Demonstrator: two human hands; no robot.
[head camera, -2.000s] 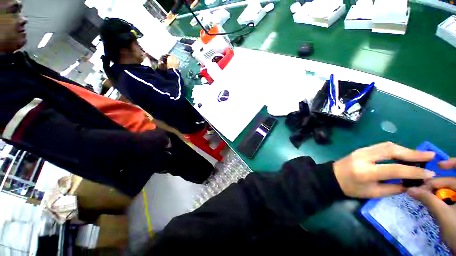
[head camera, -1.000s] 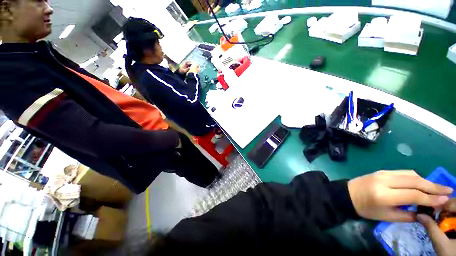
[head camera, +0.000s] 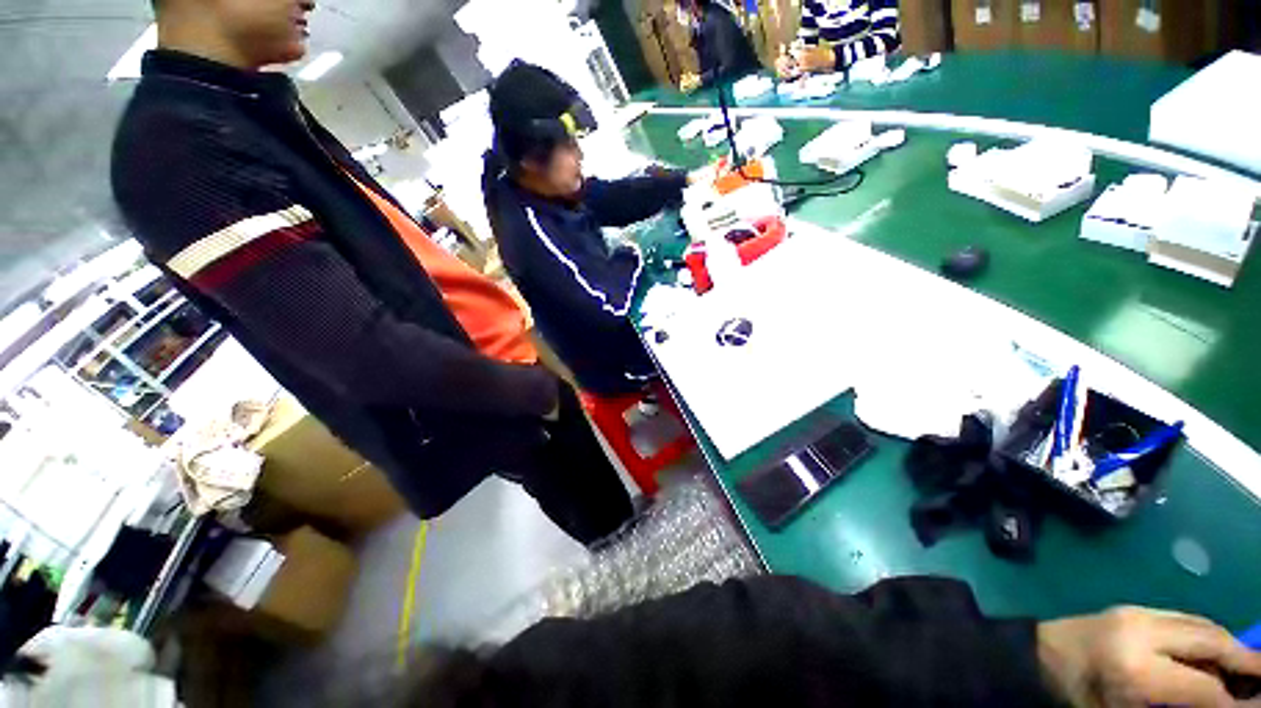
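My left hand (head camera: 1155, 656) is at the bottom right, in a black sleeve, its fingertips cut off by the right edge. The fingers are bent together at a small dark piece (head camera: 1243, 682), of which only a sliver shows. A bit of the blue tray (head camera: 1252, 636) shows at the edge above the fingers. My right hand is out of the picture.
A black tool box (head camera: 1093, 497) with blue-handled pliers, a crumpled black bundle (head camera: 964, 484) and a phone (head camera: 806, 474) lie beyond my forearm. A white board (head camera: 830, 311) lies behind. A person (head camera: 339, 304) stands at left; another (head camera: 574, 263) sits at the bench.
The view has swung left and up, so the bench things sit lower and further right. My left hand has shifted to the right edge. My right hand, the orange piece and most of the tray have left the picture.
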